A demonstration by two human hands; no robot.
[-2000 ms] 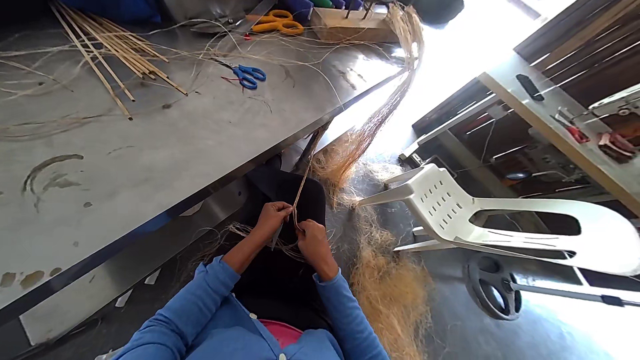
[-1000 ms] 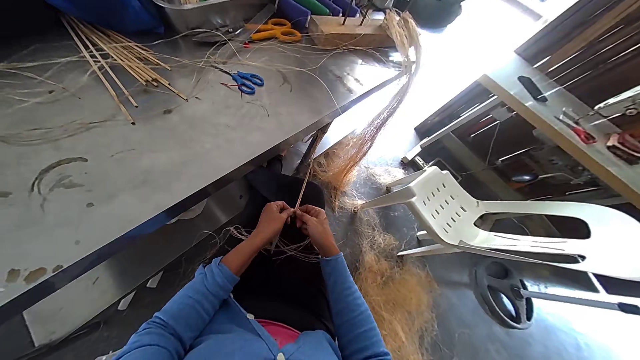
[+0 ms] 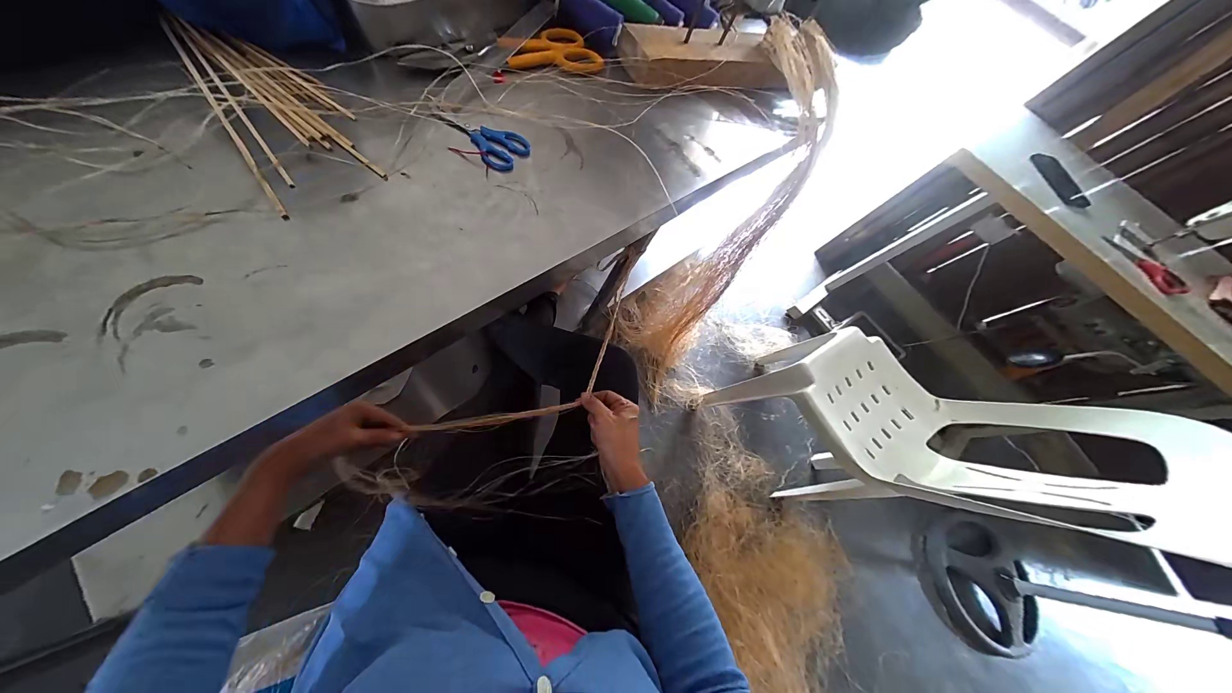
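Observation:
My left hand (image 3: 358,429) pinches one stretch of a bundle of tan plant fibres (image 3: 491,421) over my lap. My right hand (image 3: 613,428) grips the same bundle farther right, where it bends upward. From there a twisted fibre cord (image 3: 604,351) runs up towards the table's underside; its far end is hidden. Loose fibre ends (image 3: 462,496) trail below my left hand. A long hank of fibre (image 3: 760,226) hangs off the table corner by a wooden block with metal spikes (image 3: 698,58).
The metal table (image 3: 385,260) bears thin sticks (image 3: 260,91), blue-handled scissors (image 3: 499,147) and orange-handled scissors (image 3: 553,51). A white plastic chair (image 3: 871,409) lies tilted in view at right, near a fibre heap (image 3: 765,577) on the floor and a dark wheel-shaped base (image 3: 977,582).
My hands were close together at the cord. My left hand has moved out to the left, and the fibre bundle now stretches between both hands.

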